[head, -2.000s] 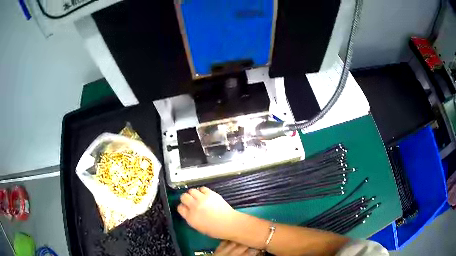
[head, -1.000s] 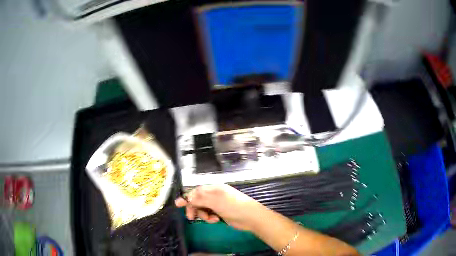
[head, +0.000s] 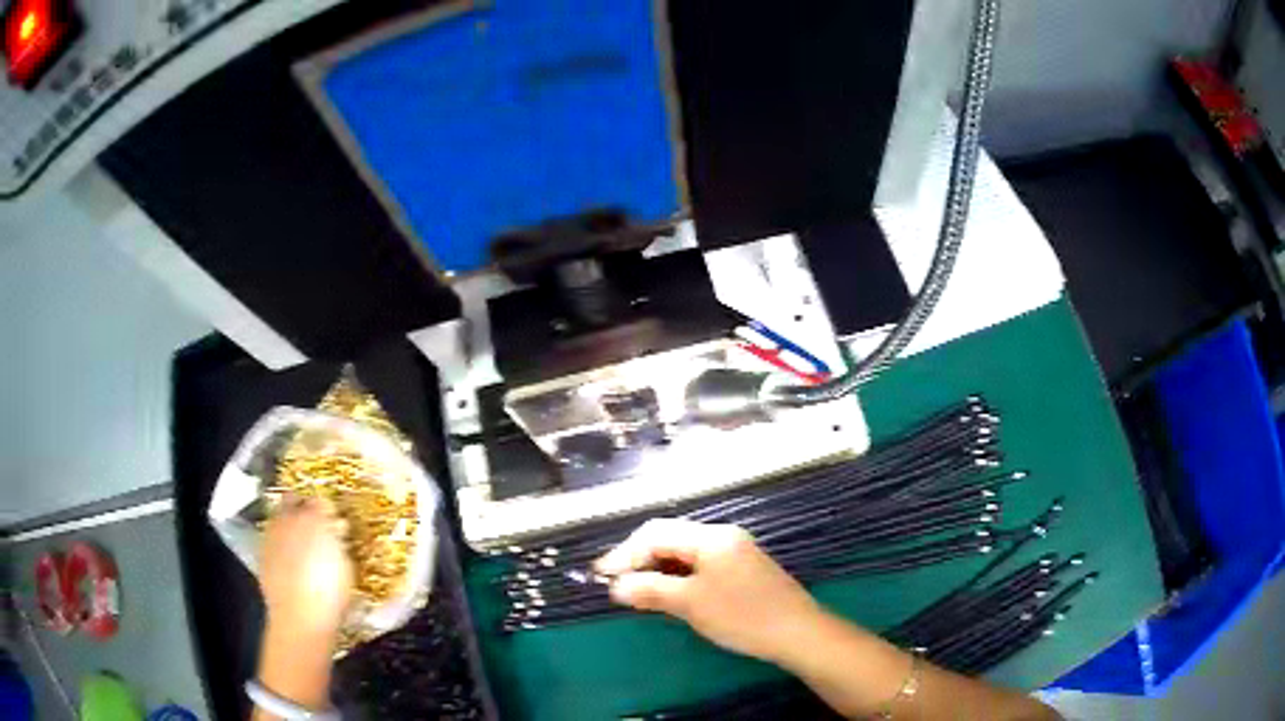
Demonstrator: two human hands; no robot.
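My left hand (head: 306,571) is blurred, its fingers in the open clear bag (head: 243,496) among small gold connectors (head: 390,524); whether it grips any is unclear. My right hand (head: 712,580) pinches thumb and forefinger on a black coaxial cable (head: 598,573), whose small bright tip points left. The rest of that cable is hidden by the hand or merges with the others. More black coaxial cables (head: 832,507) lie fanned on the green mat (head: 1015,409), with bright ends at both sides. Another group (head: 972,613) lies nearer, partly behind the right forearm.
The crimping machine's white base (head: 677,486) stands just beyond the cables, its clear guard (head: 564,409) over the die. A ribbed lamp arm (head: 963,183) bends down to it. Red and blue pens (head: 784,352) lie on the base. A black tray (head: 197,423) holds the bag. A blue bin (head: 1226,465) is at right.
My left hand, under the right forearm two seconds ago and out of sight one second ago, is now in the bag. My right hand has moved right, uncovering cable ends. The view has tilted.
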